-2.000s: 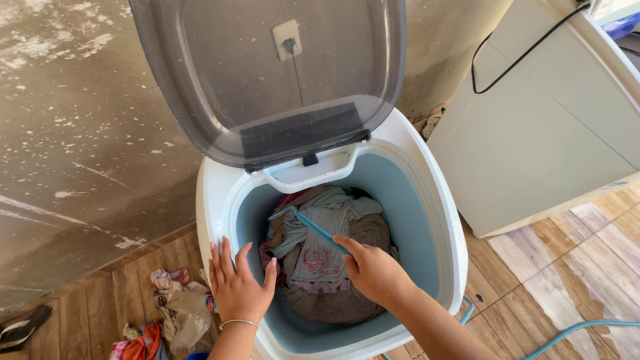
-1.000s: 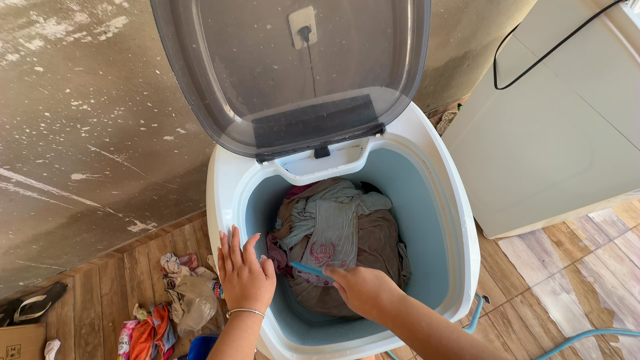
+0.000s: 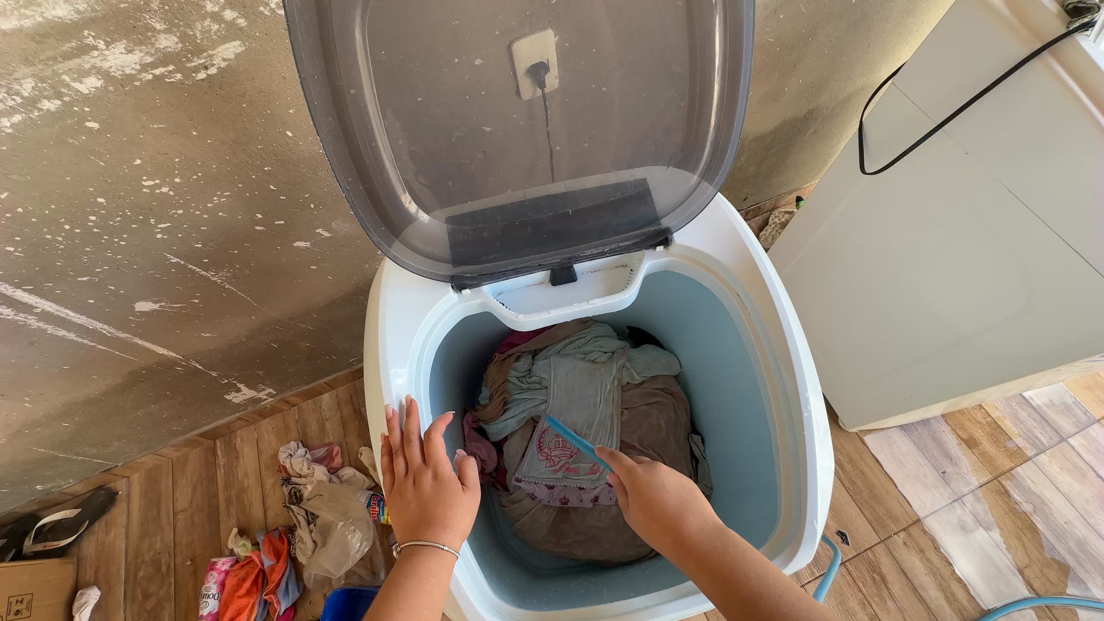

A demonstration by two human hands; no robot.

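Observation:
A top-loading washing machine (image 3: 806, 414) stands with its smoky see-through lid (image 3: 517, 112) raised. Wet-looking clothes lie heaped in its pale blue tub, among them a light grey-blue cloth (image 3: 583, 397) with a pink print and brown fabric (image 3: 655, 423). My right hand (image 3: 660, 496) grips a thin blue stick-like thing (image 3: 576, 440), whose far end is over the cloth; its near end is hidden in the fist. My left hand (image 3: 429, 474), wearing a bracelet, rests on the left rim of the machine with its fingers apart and nothing held.
A rough wall (image 3: 172, 216) with a plugged-in socket (image 3: 535, 65) stands behind. At right is a white appliance (image 3: 957, 259) with a black cord. Clothes (image 3: 250, 582), a plastic bag (image 3: 341, 535), flip-flops (image 3: 69, 522) and a cardboard box (image 3: 39, 591) lie at left; a blue hose (image 3: 1044, 601) is lower right.
The blue stick's angle over the clothes has changed along with my right hand. My left hand has stayed at the left rim. The view has shifted somewhat.

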